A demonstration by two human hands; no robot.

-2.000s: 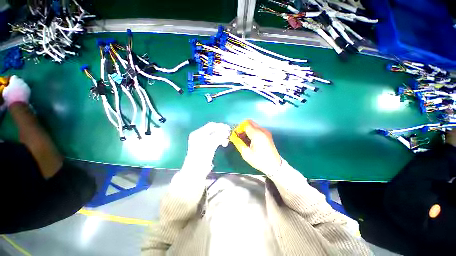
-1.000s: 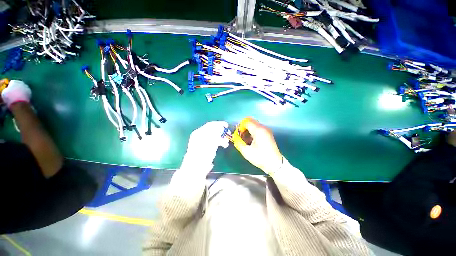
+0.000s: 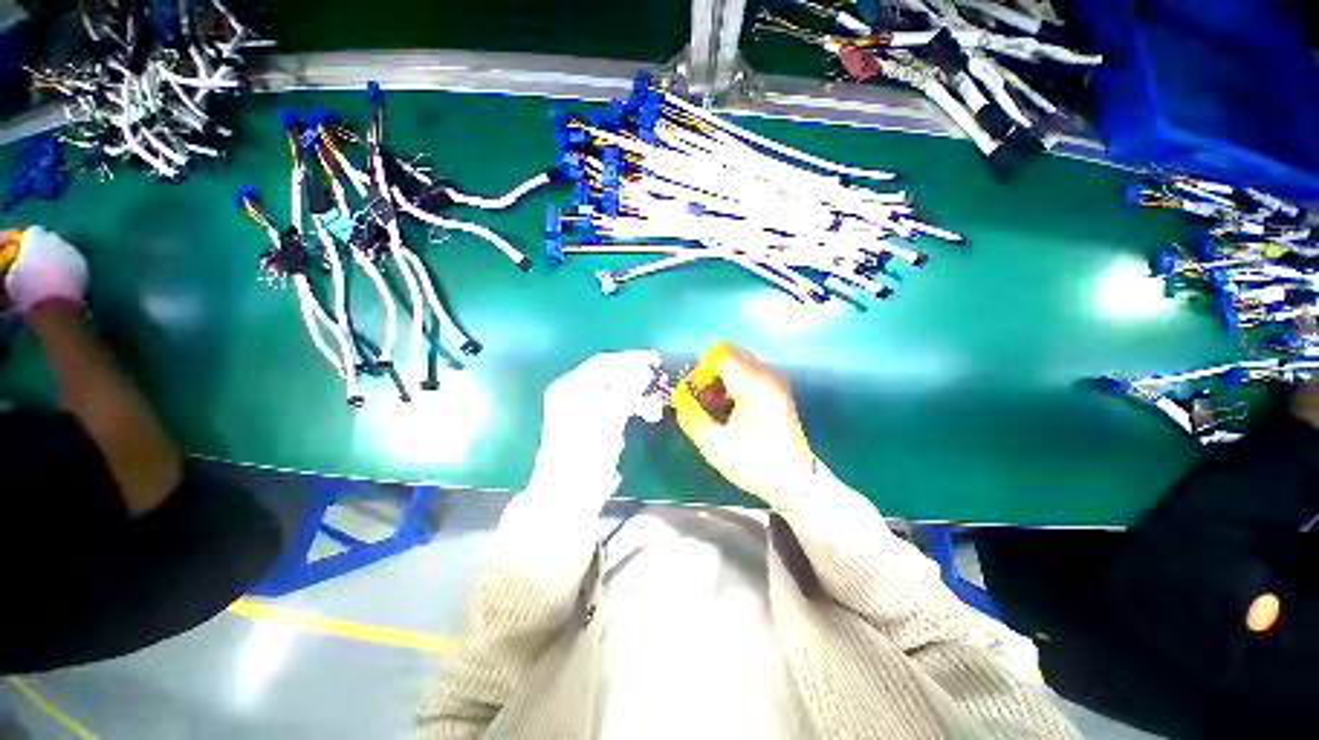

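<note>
My left hand point(image 3: 596, 409), in a white glove, is closed on one end of a small connector with thin coloured wires point(image 3: 663, 390) at the bench's front middle. My right hand point(image 3: 752, 434) looks bare except for bright yellow at thumb and forefinger, finger cots or a small tool, I cannot tell which. Its fingertips pinch the wires just right of my left fingertips. The fingers hide most of the piece. Beyond my hands lies a large pile of white-sleeved harnesses point(image 3: 738, 195), their blue connectors to the left.
Branched harnesses point(image 3: 347, 246) lie spread at left centre. A tangled harness heap point(image 3: 152, 101) is at upper left, more harnesses point(image 3: 1251, 275) at right. A metal rail point(image 3: 492, 75) and a post stand behind. A blue bin point(image 3: 1201, 101) is at upper right. A person sits on each side.
My hands stay in the same place. Between my fingertips more of the connector and coloured wires shows than two seconds ago. My right fingers have shifted slightly.
</note>
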